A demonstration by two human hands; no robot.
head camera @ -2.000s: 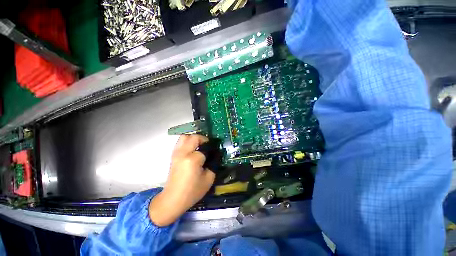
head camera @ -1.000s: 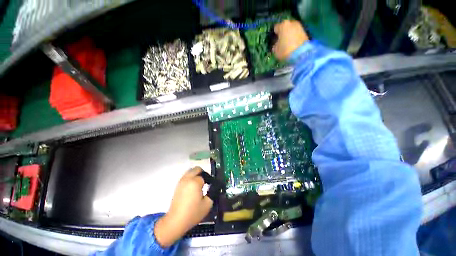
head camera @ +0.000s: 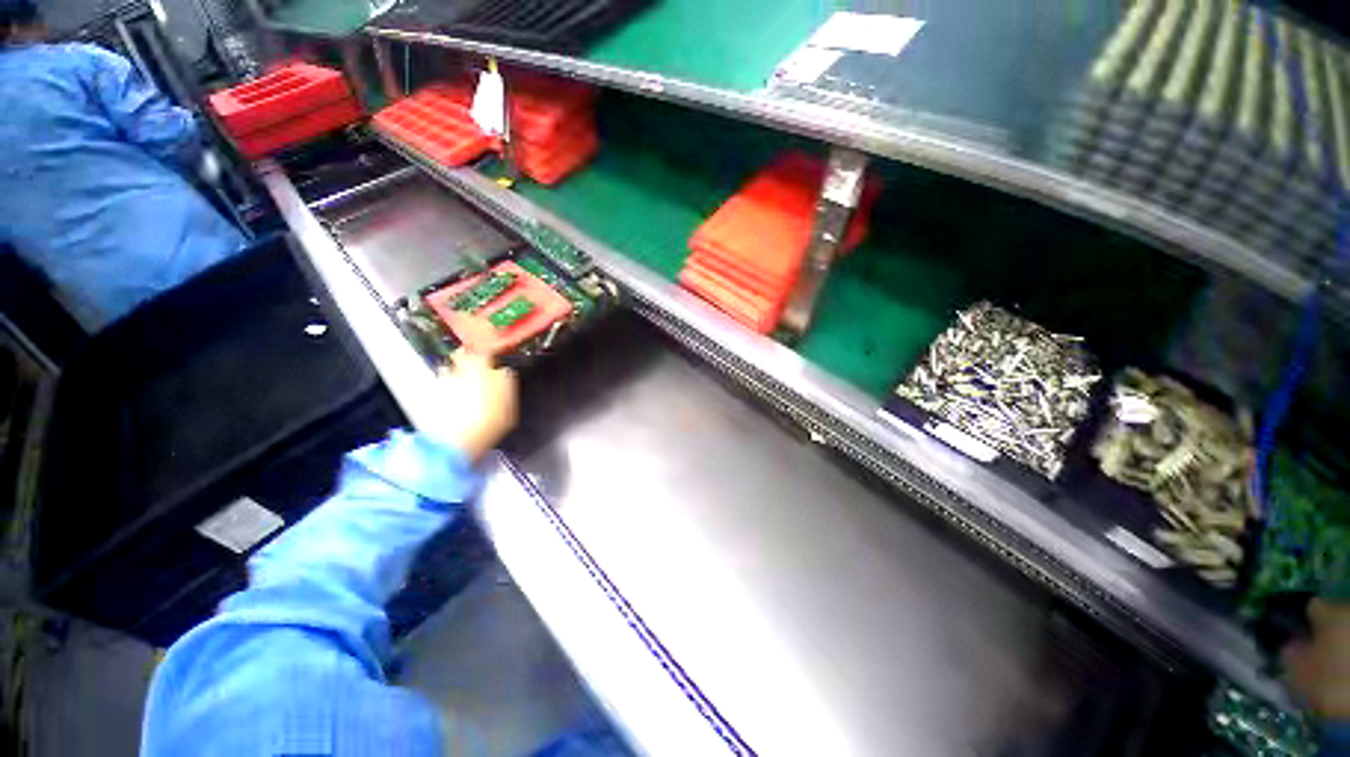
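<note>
A carrier [head camera: 555, 343] with a red sheet [head camera: 536, 314] and small green daughter boards [head camera: 511, 312] on it lies up the line, left of centre. My left hand [head camera: 477, 402] is at its near edge, seen from the back; its fingertips are hidden, so a grip cannot be told. My right hand [head camera: 1318, 658] is blurred and cut off at the right edge, with black finger cots, just below the bin of green parts [head camera: 1306, 533]. What it holds cannot be told. A green board corner [head camera: 1258, 725] shows below it.
Shiny metal plates [head camera: 740, 518] lie between the rails. Bins of silver parts [head camera: 999, 388] and cream parts [head camera: 1192, 473] stand on the shelf, with red sheets [head camera: 763, 244] stacked beyond. A large black box [head camera: 193, 399] is at left. Another person in blue [head camera: 104, 178] is at upper left.
The view has swung left. My left hand has left the near carrier's side and reached the carrier up the line. My right hand has come out of the green parts bin.
</note>
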